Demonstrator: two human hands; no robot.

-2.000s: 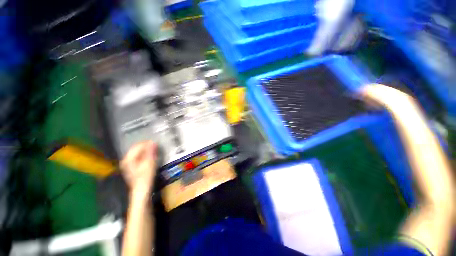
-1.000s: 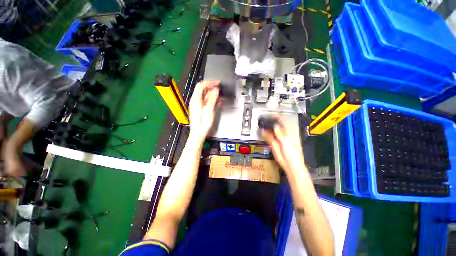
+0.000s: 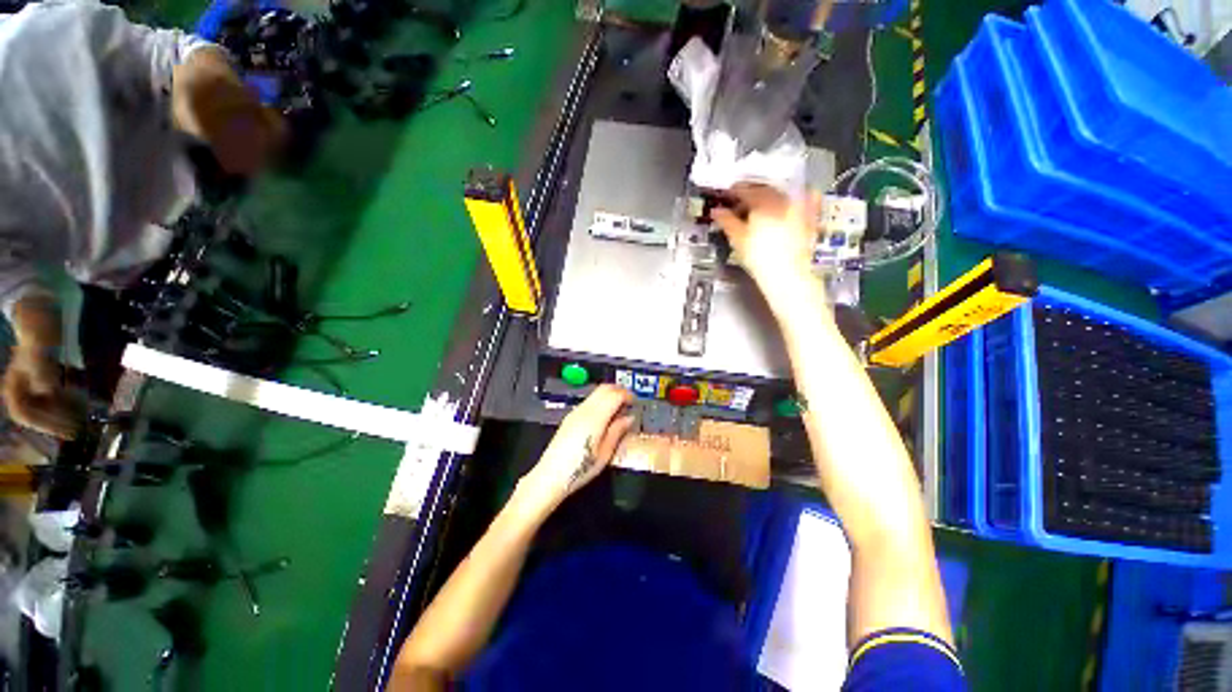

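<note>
My right hand (image 3: 773, 241) reaches to the fixture (image 3: 696, 243) under the machine head. Its fingertips are on a small black part (image 3: 722, 203), mostly hidden by the fingers and plastic wrap. My left hand (image 3: 591, 439) is low at the front of the machine, fingers curled, beside the red emergency stop (image 3: 685, 395) and below the green button (image 3: 576, 375). A dark grey piece lies by its fingertips; I cannot tell whether it is held. The slotted metal bar (image 3: 696, 314) runs from the fixture toward me on the grey base plate (image 3: 615, 304).
Yellow-black bars (image 3: 504, 246) flank the plate. Looped tubing (image 3: 930, 203) is right of the fixture. A blue bin (image 3: 1031, 507) with a black parts tray (image 3: 1128, 419) stands at right. A white strip (image 3: 270, 393) crosses the green belt. Another person's arms are at left.
My right hand has moved forward from the plate's front right to the fixture. My left hand has moved back from the plate to the front panel. The view has shifted slightly.
</note>
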